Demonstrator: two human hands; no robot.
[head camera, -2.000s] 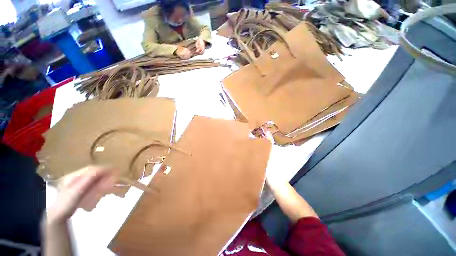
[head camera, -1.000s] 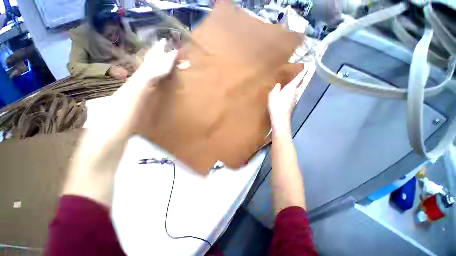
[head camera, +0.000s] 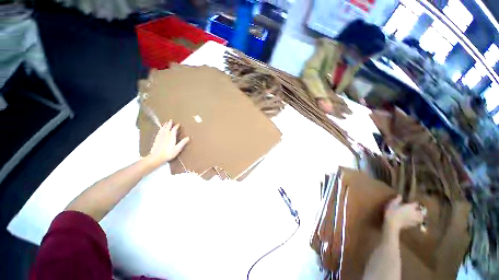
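Note:
My left hand (head camera: 167, 143) lies with spread fingers on the lower left part of the panel pile without handles (head camera: 224, 123), whose top panel carries a small white label (head camera: 197, 118). My right hand (head camera: 404, 214) is at the right-hand stack of brown panels (head camera: 364, 219), near the base of its straps; its fingers are bent and blurred, and I cannot tell if they grip anything. The thread snips (head camera: 288, 202) lie on the white table between the two piles, with a thin black cord trailing toward me.
The white table (head camera: 180, 227) has loose strap strips (head camera: 306, 98) across its far side and a bunch of straps behind the left pile. A red crate (head camera: 169, 41) stands beyond the far left corner. A person (head camera: 339, 63) works across the table. A metal frame stands at far left.
The view has swung left. The panel that was between both hands is now down on the right-hand stack. My left hand has left it and moved over to the left pile.

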